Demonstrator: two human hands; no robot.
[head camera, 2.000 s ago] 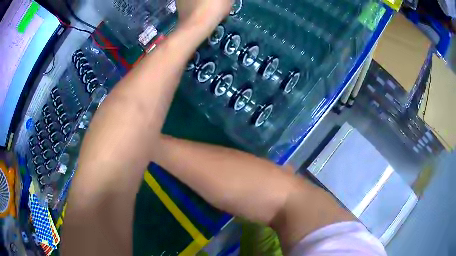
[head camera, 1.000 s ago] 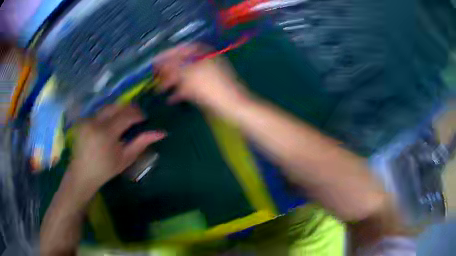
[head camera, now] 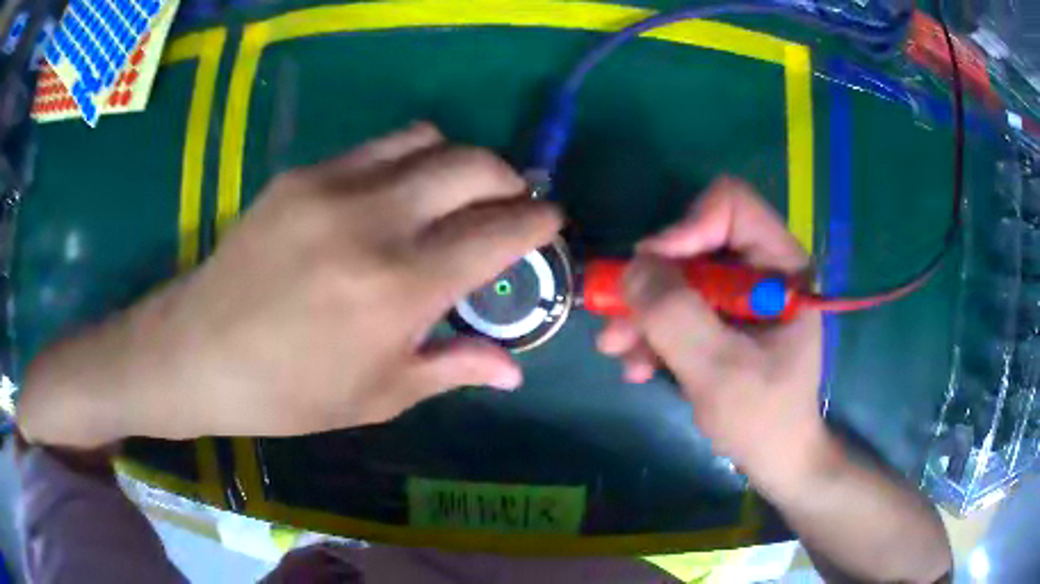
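A round part (head camera: 505,292), black with a silver-white ring, sits at the middle of the dark green mat. My left hand (head camera: 354,268) holds it by the edge between thumb and fingers. A brass-coloured rim shows around its right side; the contact base below is mostly hidden. A dark blue lead (head camera: 559,120) runs to the base from above. My right hand (head camera: 736,314) grips the red test probe (head camera: 707,285) with a blue spot. The probe's front end points left at the part's right edge; whether the tip touches is unclear. A red lead leaves its back end.
Yellow tape (head camera: 802,148) frames the mat area, with blue tape (head camera: 842,205) at right. A green label (head camera: 496,505) is at the near edge. Blue and red dot sheets (head camera: 100,51) lie upper left. A clear tray (head camera: 992,331) is at right, near a red patch (head camera: 949,55).
The view has turned from the trays to the taped mat. My hands have come together at the middle; the round part and the probe now show in them.
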